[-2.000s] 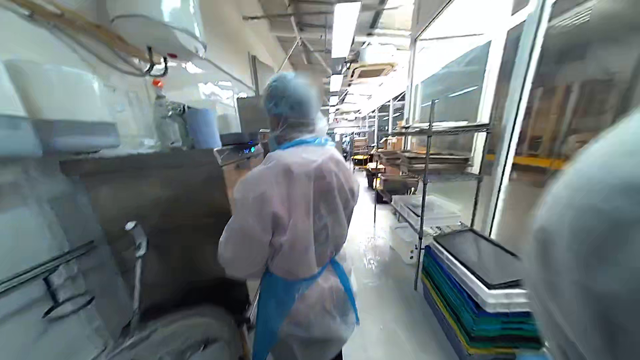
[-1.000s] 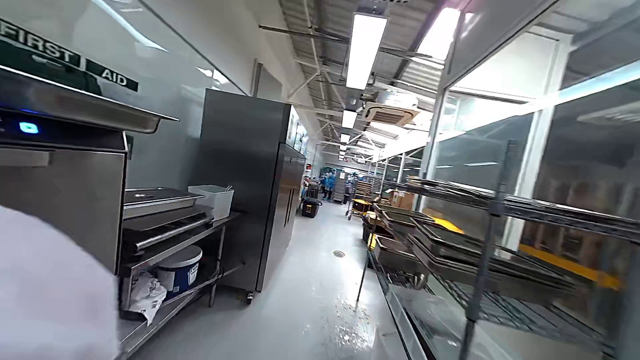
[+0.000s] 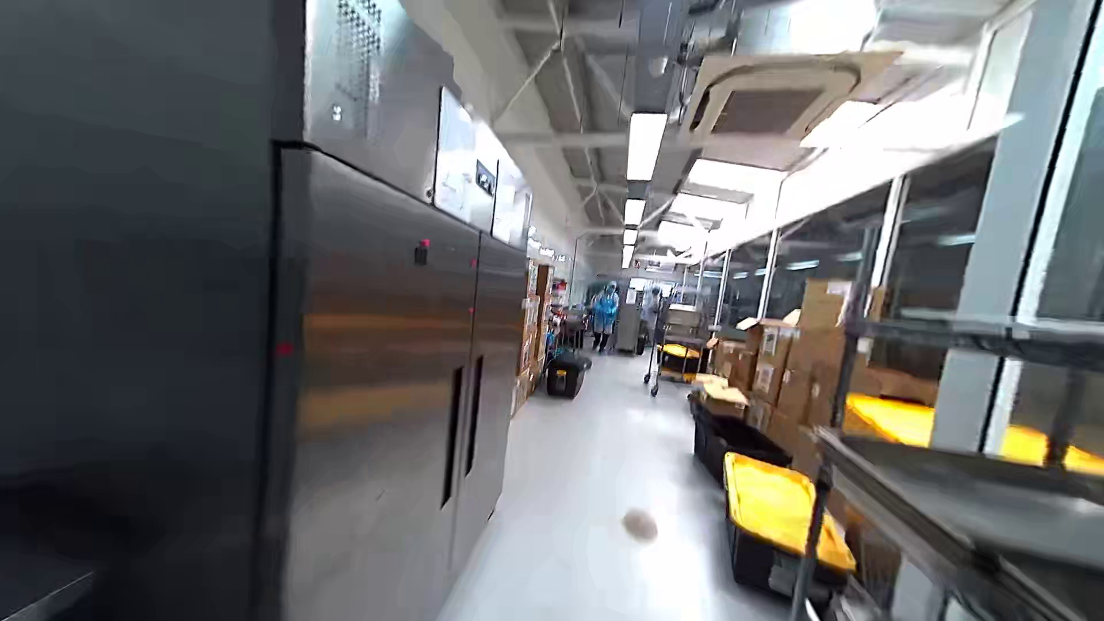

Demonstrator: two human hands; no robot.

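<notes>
Neither my left hand nor my right hand shows in the head view. Close on the left stands a tall stainless steel refrigerator cabinet [image 3: 379,362] with two shut doors and dark upright handles. At the right edge is a wire shelving rack holding a metal tray [image 3: 975,483]. Beyond the rack's post, a black storage tote with a yellow lid [image 3: 780,509] rests on the floor, and an open black tote [image 3: 733,435] is just behind it.
A pale floor aisle [image 3: 595,466] runs between the cabinet and the rack. Cardboard boxes [image 3: 802,371] are stacked along the right-hand windows. Farther off are a black bin [image 3: 566,374] on the left, a wheeled cart [image 3: 681,332] and a person in a blue apron [image 3: 605,315].
The view has moved far forward along the aisle, past the person in the white gown and the first aid sign. The steel cabinet, farther ahead before, is now close on the left.
</notes>
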